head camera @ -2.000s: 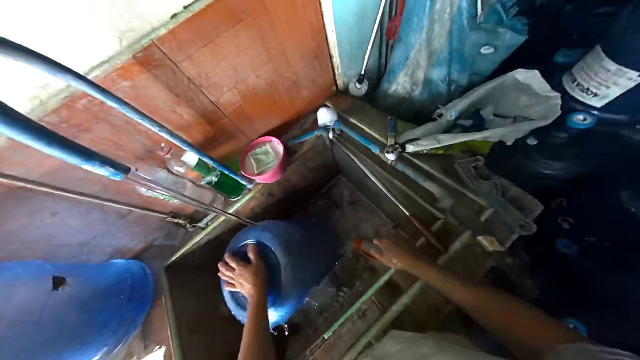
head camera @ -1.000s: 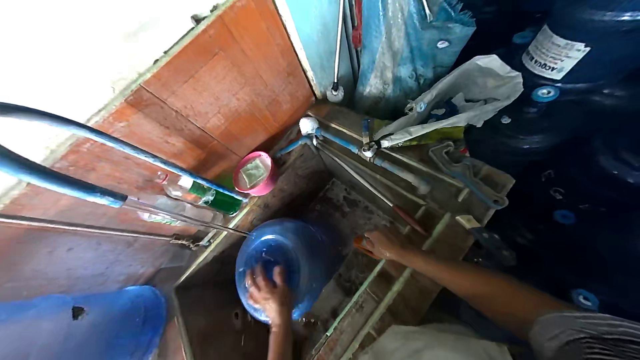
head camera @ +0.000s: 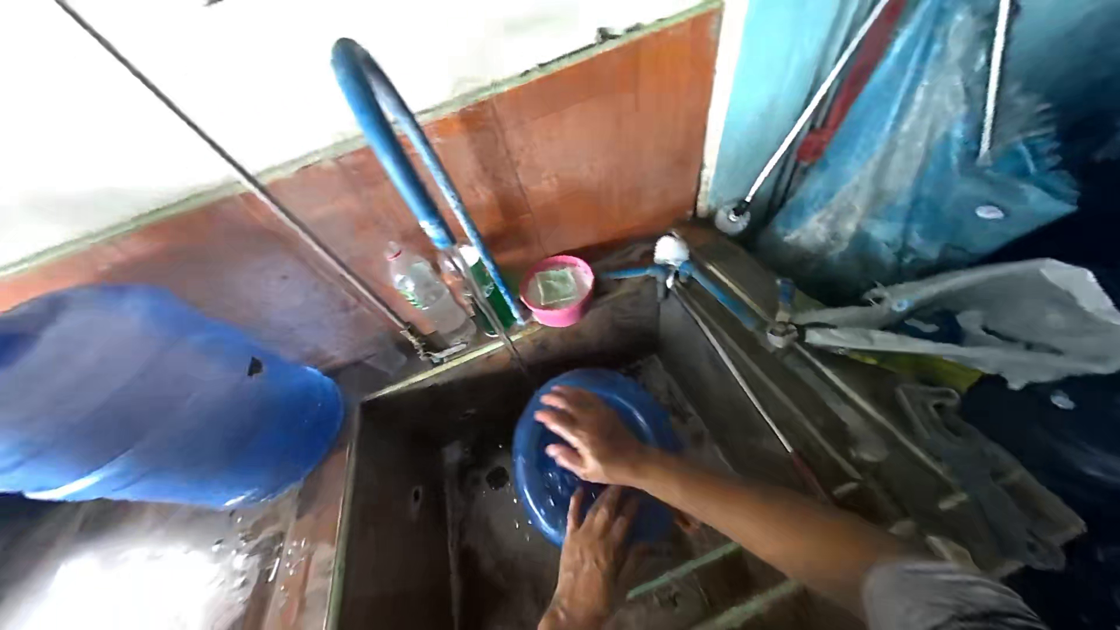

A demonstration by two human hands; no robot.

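A round blue plastic container (head camera: 647,411) lies tipped in a dark basin (head camera: 398,525), its round end facing up and left. My right hand (head camera: 595,437) rests on that end with fingers spread. Just below it, my left hand (head camera: 595,534) touches the near side of the same end, its fingertips partly under the right hand. Neither hand is closed around anything that I can see. A thin metal rod (head camera: 477,302) reaches down to the basin's back edge. The far side of the container is hidden.
Behind the basin stand a clear plastic bottle (head camera: 429,293), a green bottle (head camera: 492,293) and a pink tub (head camera: 558,293). A large blue bottle (head camera: 166,394) lies at the left. Blue pipes (head camera: 717,293) and a grey plastic bag (head camera: 971,332) are at the right, beside a blue hose (head camera: 385,140).
My right hand has come from the right side of the basin onto the container's end, beside my left hand. The orange thing it held is no longer seen in it. The view has shifted.
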